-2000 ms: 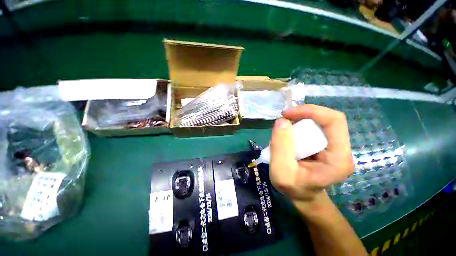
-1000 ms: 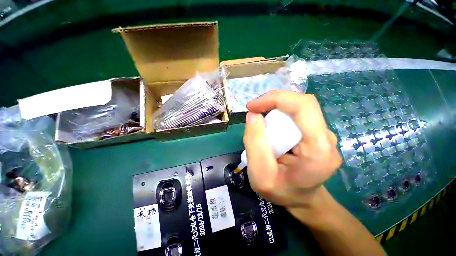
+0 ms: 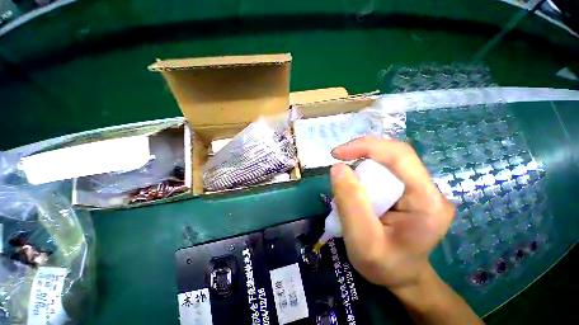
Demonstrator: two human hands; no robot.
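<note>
My right hand (image 3: 397, 216) is bare and holds the small white glue bottle (image 3: 381, 186) tilted down to the left. Its yellow tip is at the upper recess of the right black jig (image 3: 289, 254). Whether the tip touches the part there, I cannot tell. The left black jig (image 3: 238, 298) lies beside it, with a dark housing (image 3: 221, 277) in its upper recess. Both jigs carry white labels and white printed text, and the frame's bottom edge cuts them off. My left hand is not in view.
Left carton (image 3: 130, 193) holds coppery parts; middle carton (image 3: 244, 184) holds a bag of thin striped sticks; right carton (image 3: 301, 168) holds pale plastic. A clear bag (image 3: 70, 254) lies at left. A clear blister tray (image 3: 489, 190) at right has several dark parts in its near row.
The view has shifted, so jigs and cartons appear lower than a second ago. My right hand still holds the bottle, its tip still at the right jig's upper recess.
</note>
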